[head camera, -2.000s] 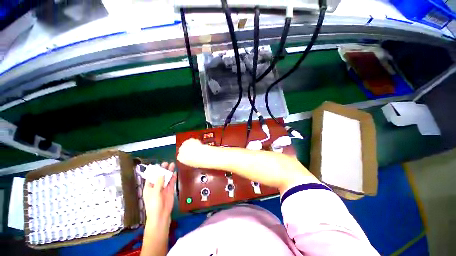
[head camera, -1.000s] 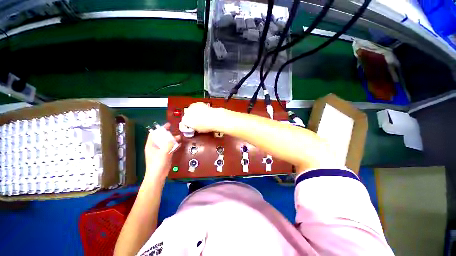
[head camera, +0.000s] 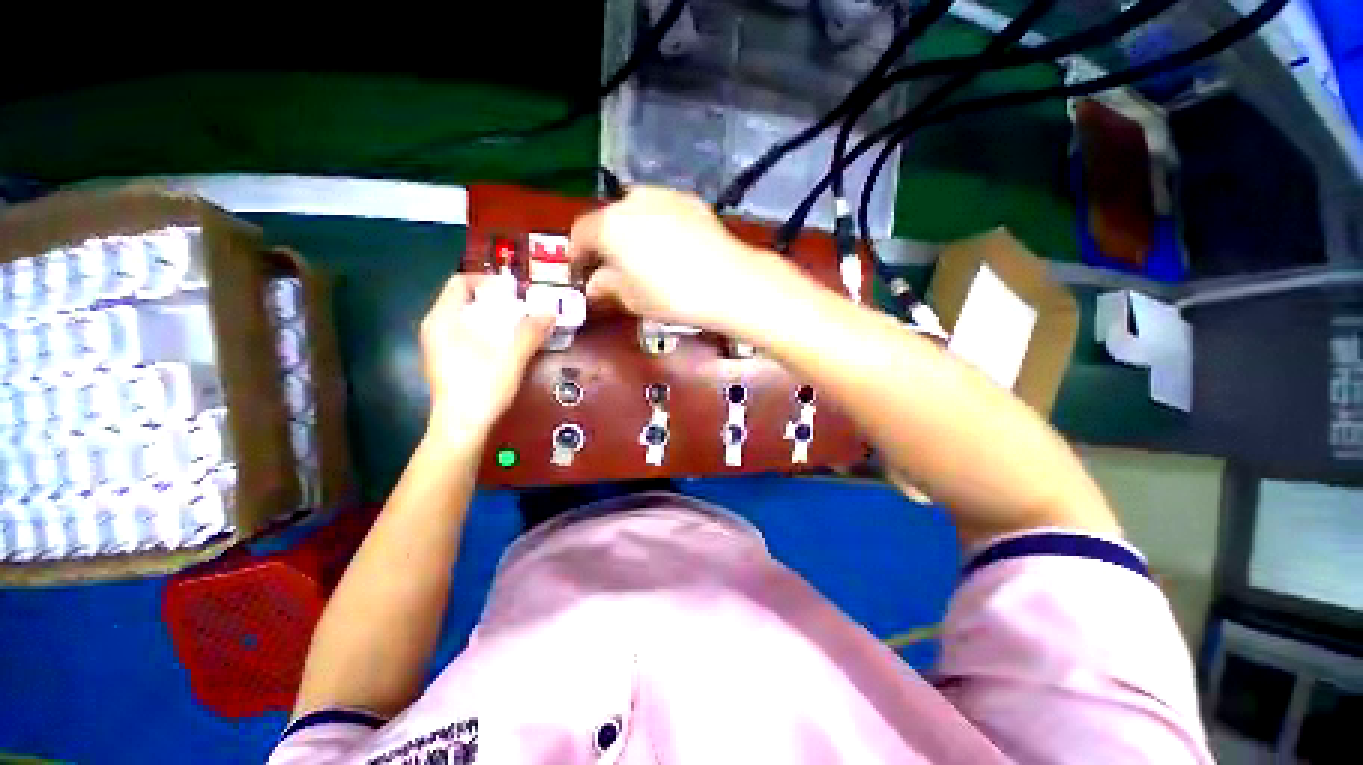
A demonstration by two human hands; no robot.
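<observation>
The red-brown test fixture (head camera: 688, 411) lies in front of me, with ringed round parts in rows and a lit green lamp (head camera: 507, 459). A white charger (head camera: 561, 310) sits at its left socket position. My left hand (head camera: 481, 341) is at the fixture's left edge beside this charger, its fingers around another small white charger with pins showing; the grip is partly blurred. My right hand (head camera: 650, 257) is over the fixture's upper left, fingers bent just above the seated charger; what they hold is hidden. White pieces at the other sockets are partly covered by my right forearm.
A carton of chargers (head camera: 247, 381) stands at left, above a red perforated basket (head camera: 247, 635). The clear plastic bin (head camera: 733, 112) is behind the fixture. Black test cables (head camera: 882, 112) hang across the upper right. A second carton (head camera: 1046, 321) with a white sheet stands right.
The view has tilted down and closer. My left hand has moved from beside the fixture onto its left edge, close to my right hand. My right hand has shifted off the seated charger, which now shows.
</observation>
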